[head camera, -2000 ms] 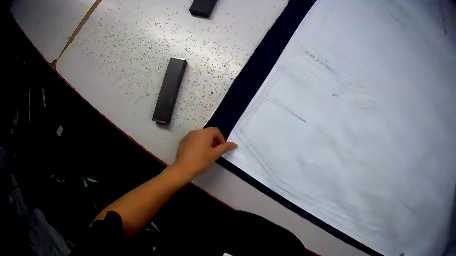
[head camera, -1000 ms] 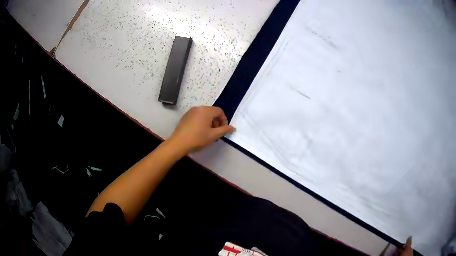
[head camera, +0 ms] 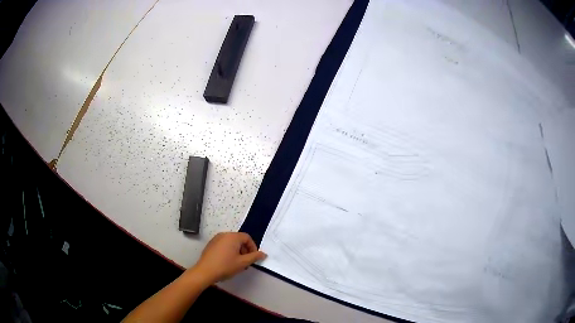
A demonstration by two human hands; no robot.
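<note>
A large white paper marker [head camera: 403, 208] with thin printed outlines lies over dark navy fabric [head camera: 293, 139]. The fabric shows as a wide strip along the paper's left edge and a thin one along its near edge. My left hand [head camera: 227, 257] is at the near left corner, thumb tip on the paper and fingers curled, pinching the corner. The exact layers between the fingers are hidden. My right hand is not in view.
Two dark metal weights lie on the white table left of the fabric, a nearer one [head camera: 193, 195] and a farther one [head camera: 229, 60]. Small specks surround the nearer weight. A brown seam [head camera: 91, 101] crosses the table at left. The table's red edge curves along the near side.
The view has shifted, showing more of the far table and the whole farther weight. My left hand stays at the corner. My right fingertips, seen at bottom right one second ago, are out of view.
</note>
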